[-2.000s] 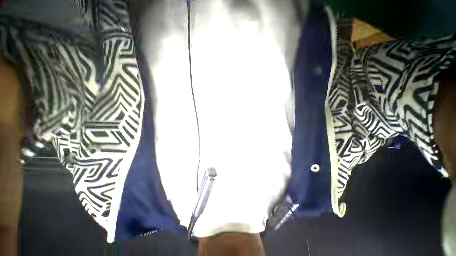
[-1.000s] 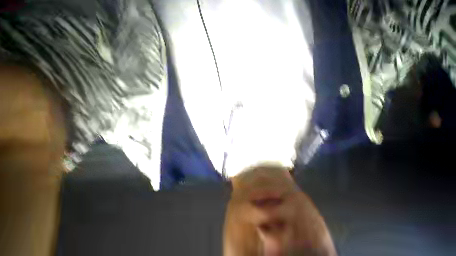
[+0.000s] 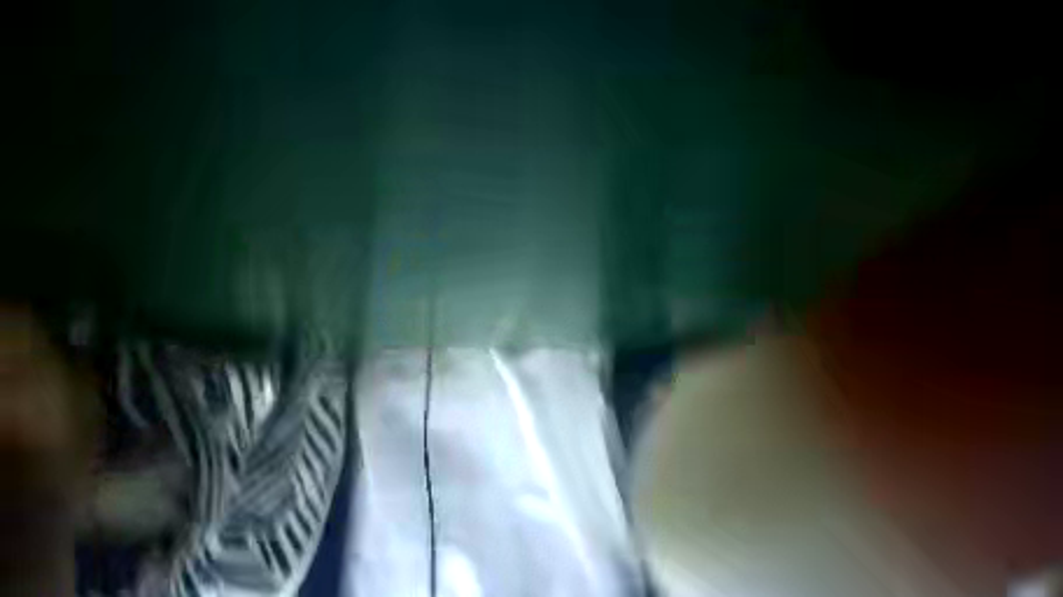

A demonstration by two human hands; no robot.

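The view is very blurred and dark. A white garment with a thin black cord hangs in the lower middle. A black-and-white patterned cloth is left of it, with a dark blue edge between. Neither of my hands can be made out. A brownish blur at the left edge may be skin, but I cannot tell whose. No tool or workpiece shows.
A dark green blurred surface covers the upper half, close to the lens. A large pale shape and a dark red blur fill the lower right; I cannot tell what they are.
The person's neck and chin have left the bottom of the picture. The dark green surface now covers the top, and the pale and red shapes have appeared at the right.
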